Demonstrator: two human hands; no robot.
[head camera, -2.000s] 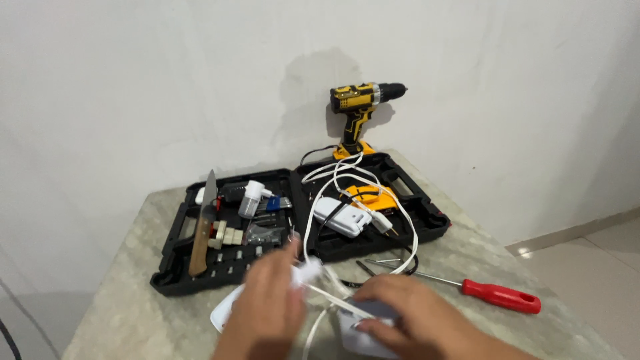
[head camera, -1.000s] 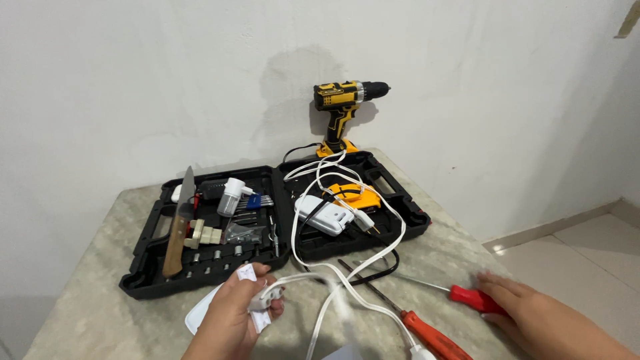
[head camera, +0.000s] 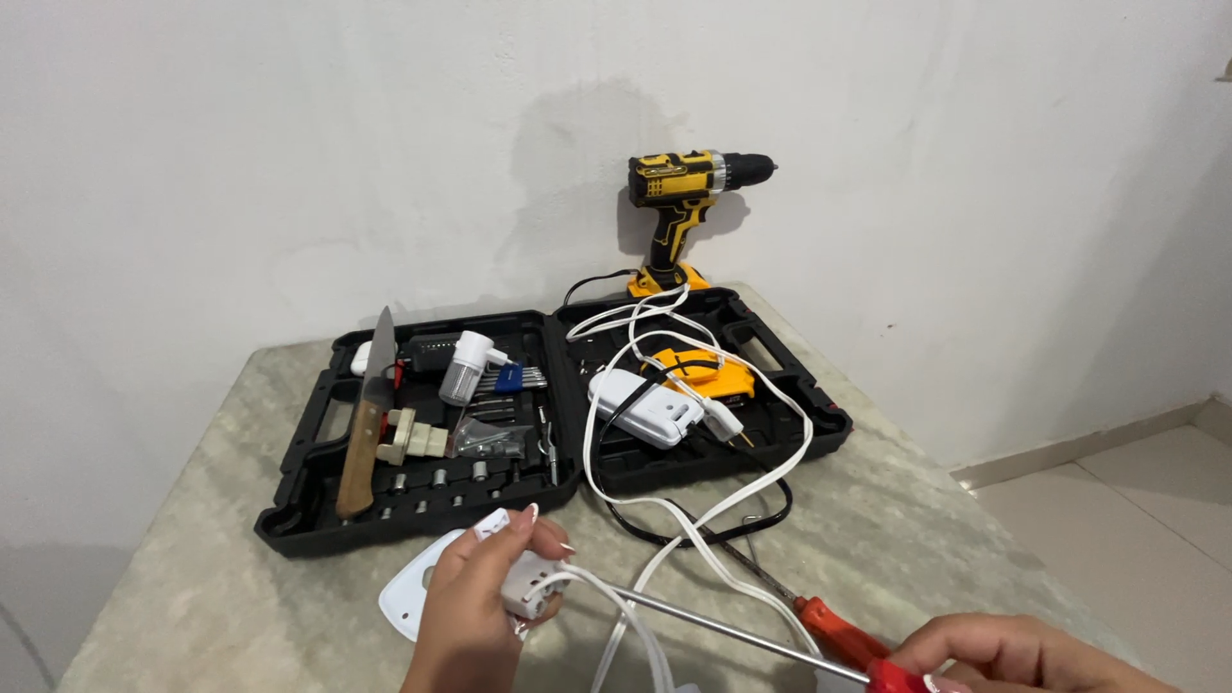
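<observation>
My left hand (head camera: 481, 606) grips a small white electrical fitting (head camera: 529, 582), its terminal side turned to the right, with white cord (head camera: 616, 602) running out of it. Behind that hand a white plastic cover plate (head camera: 414, 587) lies on the table. In my right hand (head camera: 1001, 659), at the lower right, is a red-handled screwdriver (head camera: 741, 630); its long shaft points left, with the tip close to the fitting. Whether the tip touches a screw I cannot tell. A second screwdriver with an orange-red handle (head camera: 842, 630) lies under the shaft, beside the looped cord.
An open black tool case (head camera: 558, 404) holds a wood-handled knife (head camera: 361, 462), sockets, hex keys (head camera: 515, 378), a white plug-in device (head camera: 467, 368), a white box-shaped device (head camera: 645, 409) and a yellow battery part (head camera: 707, 375). A yellow-black cordless drill (head camera: 683, 212) stands behind, against the wall.
My right hand has picked up the red-handled screwdriver from the table and brought its shaft over to the fitting. My left hand keeps hold of the fitting.
</observation>
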